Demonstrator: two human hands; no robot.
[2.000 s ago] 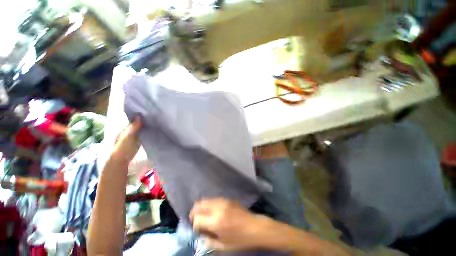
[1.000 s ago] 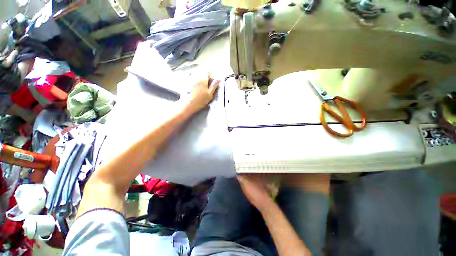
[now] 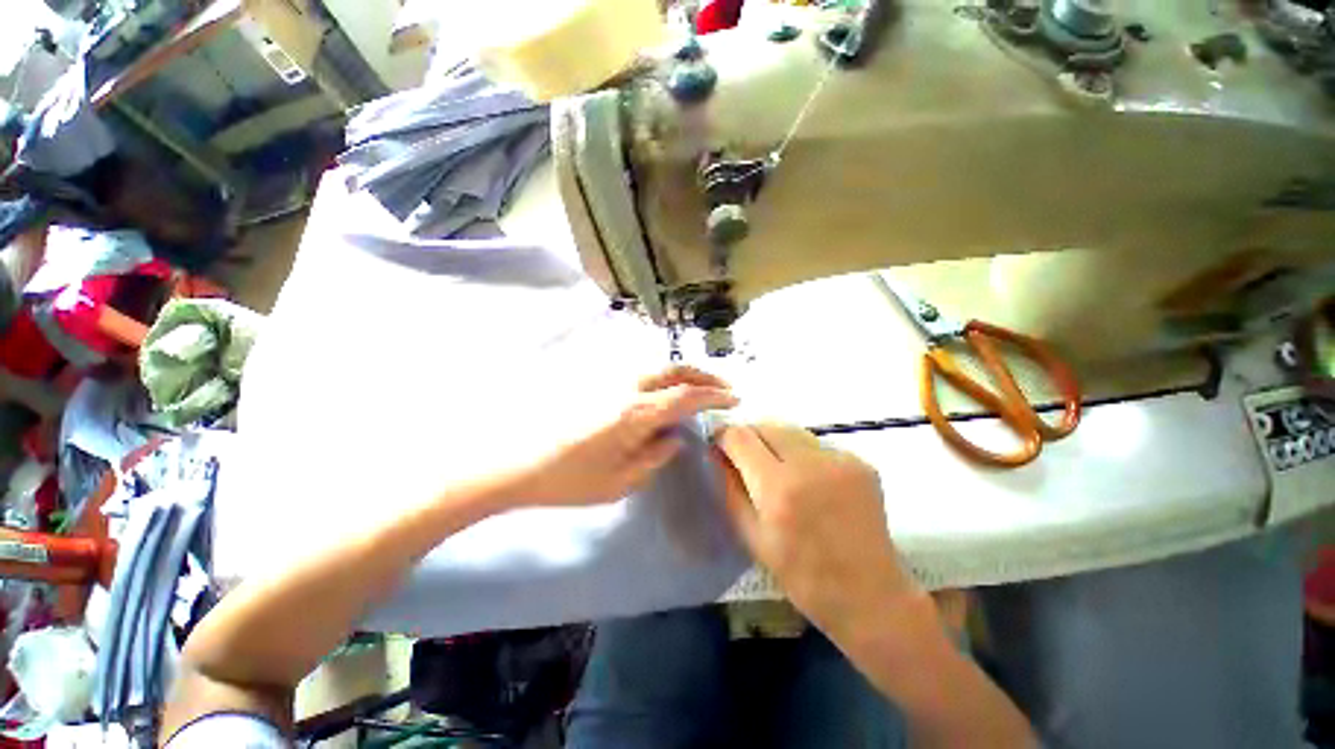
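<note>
A pale grey-blue garment panel (image 3: 425, 410) lies spread over the left part of the white table and its near part hangs toward the front edge. My left hand (image 3: 637, 439) and my right hand (image 3: 805, 505) meet just in front of the presser foot (image 3: 677, 340). Both pinch the panel's edge between their fingertips. The cloth under the fingers is mostly hidden, so a separate strip there cannot be told. The cream sewing machine (image 3: 937, 161) stands across the table behind my hands.
Scissors with orange handles (image 3: 1010, 403) lie under the machine arm at the right. A stack of grey strips (image 3: 454, 147) lies at the table's far left. A bundle of strips (image 3: 154, 585) hangs at the left. A control panel (image 3: 1296, 432) is at the right end.
My right hand has come up from below the table edge to the cloth. My left hand has moved nearer beside it. The panel is spread flatter, and the view has come closer to the machine.
</note>
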